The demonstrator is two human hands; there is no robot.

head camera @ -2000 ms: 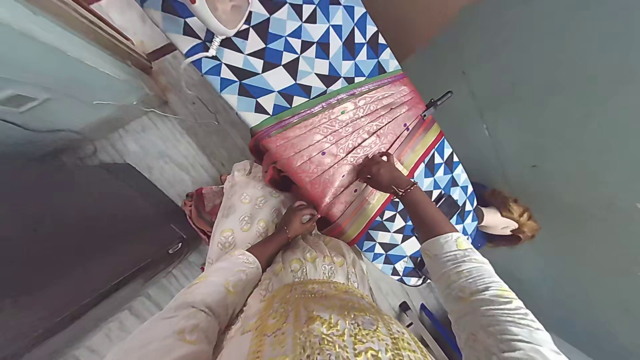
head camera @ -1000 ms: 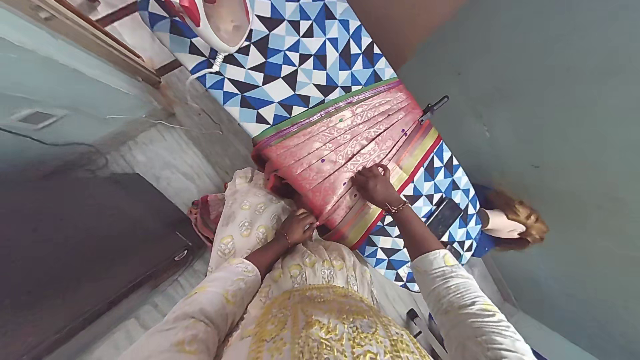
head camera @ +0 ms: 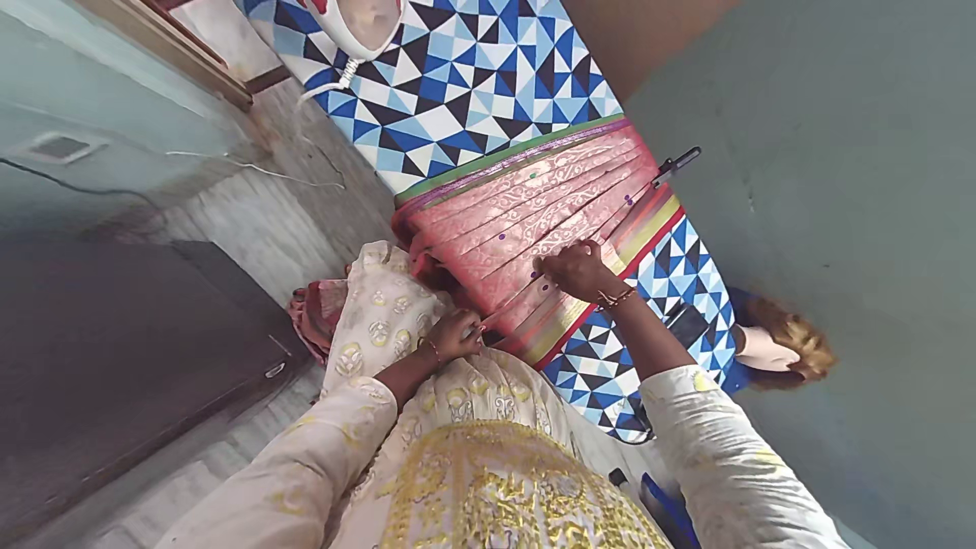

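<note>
A pink saree with a woven pattern (head camera: 526, 206) lies in pleats across an ironing board with a geometric cover (head camera: 473, 84). Small dark pins or beads dot its folds. A black clip (head camera: 677, 166) grips the pleats at the board's far edge. My right hand (head camera: 576, 271) rests on the pleats near the striped border, fingers bent with the fingertips on a fold. At the near edge of the cloth, my left hand (head camera: 455, 335) is curled by the pleat ends; whether it pinches the fabric is hard to tell.
A white and red iron (head camera: 370, 23) with a coiled cord stands at the board's upper end. A dark flat object (head camera: 686, 324) lies near the right edge. Beyond it is a mannequin head with brown hair (head camera: 793, 343). A dark cabinet (head camera: 137, 366) stands at the left.
My right hand has shifted slightly over the pleats, away from the clip, since the oldest frame. My left hand stays at the near edge of the cloth.
</note>
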